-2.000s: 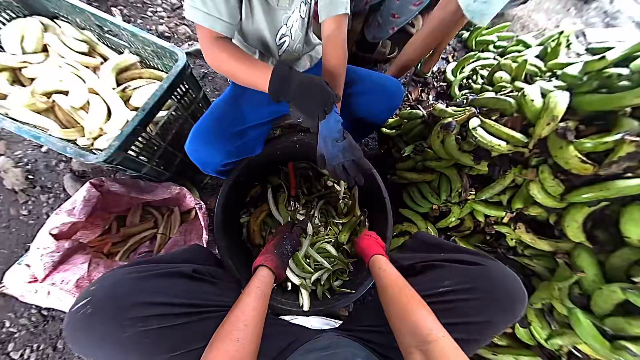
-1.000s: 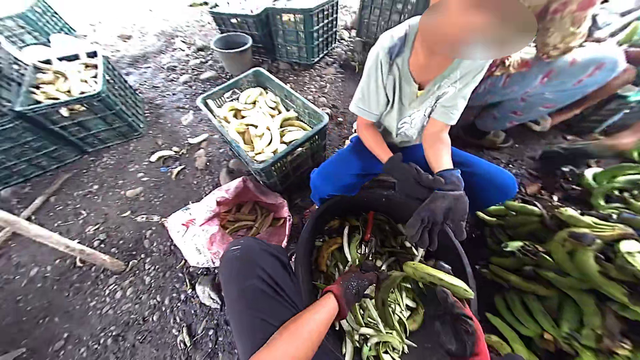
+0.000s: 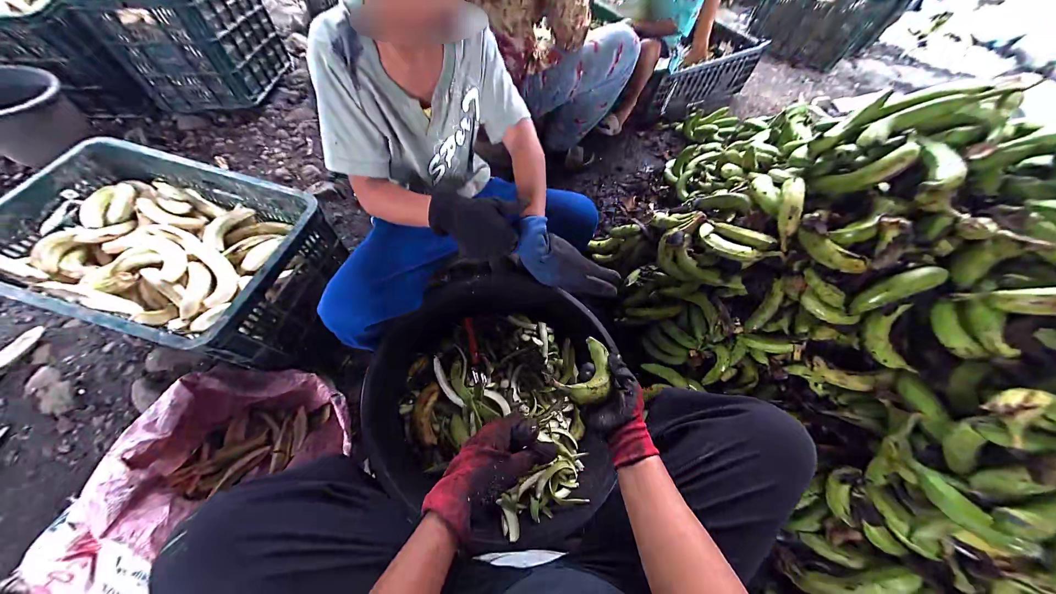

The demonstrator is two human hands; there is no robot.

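Observation:
A black tub (image 3: 388,412) stands between my knees with banana peels (image 3: 549,478) inside. My right hand (image 3: 620,408), in a red and black glove, holds a small green banana (image 3: 592,378) over the tub's right side. My left hand (image 3: 487,466), gloved alike, is low over the peels, left of the banana; its fingers are partly curled, and whether it holds anything cannot be told. A red-handled tool (image 3: 472,340) leans among the peels near the far wall; its lower end is hidden.
Green bananas (image 3: 899,289) are heaped at the right. A crate (image 3: 318,239) of peeled bananas is at the left, a pink sack (image 3: 198,396) of brown peels nearer. Facing me, a person in dark gloves (image 3: 474,224) sits beyond the tub. More crates (image 3: 198,49) stand behind.
A second ago a long green banana lay across the tub near my hands; now a smaller curved one is in my right hand. The view has swung right.

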